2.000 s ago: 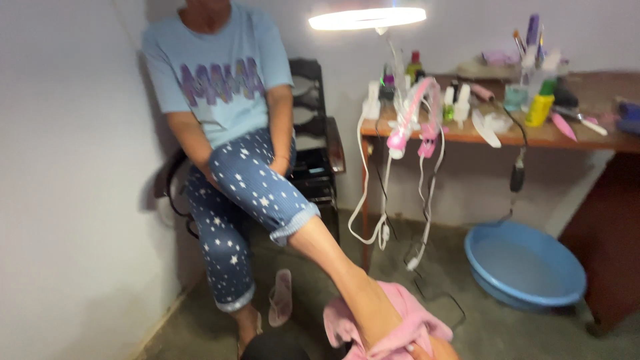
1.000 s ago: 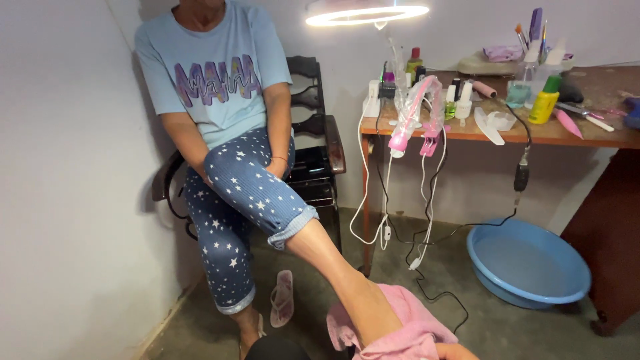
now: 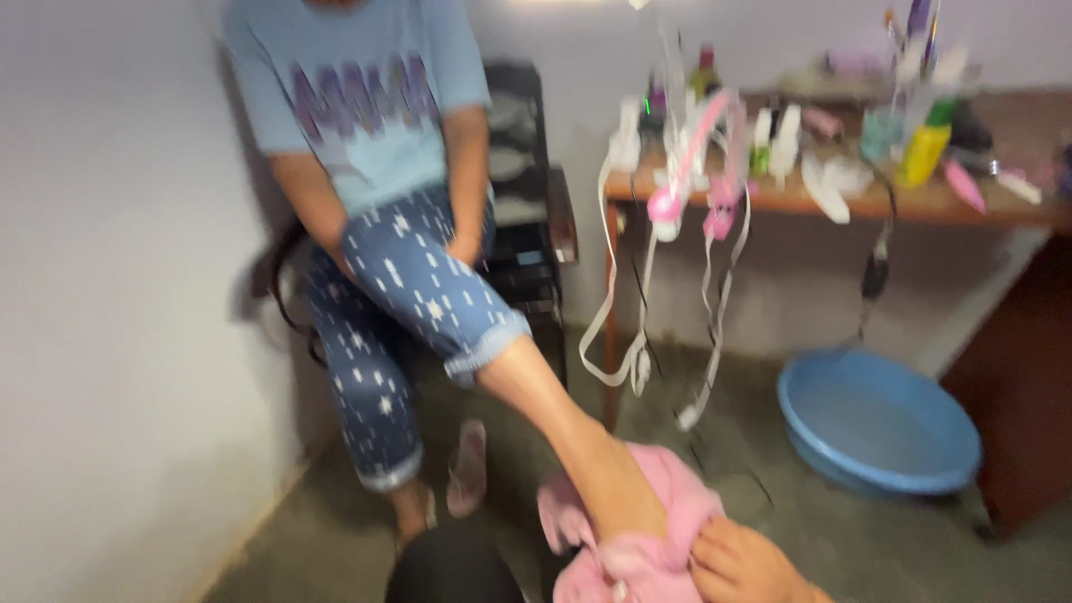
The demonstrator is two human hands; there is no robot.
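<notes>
A pink towel (image 3: 662, 578) is wrapped around the raised foot (image 3: 615, 486) of a seated person (image 3: 377, 142) at the bottom centre. My right hand (image 3: 741, 561) grips the towel's right side with bent fingers, beside the foot. My left hand does not show in the picture. The person's leg stretches down from a rolled-up trouser cuff (image 3: 490, 347) with white stars on blue cloth. The whole view is somewhat blurred.
A blue basin (image 3: 804, 435) stands on the floor at right, under a wooden table (image 3: 787, 197) holding bottles and a pink-armed clip device with hanging white cables. A pink slipper (image 3: 467, 469) lies on the floor. The person's chair (image 3: 561, 209) stands against the wall.
My right hand shows more fully at the towel's right side than a second ago, and the towel is bunched higher around the foot. The seated person keeps the same pose.
</notes>
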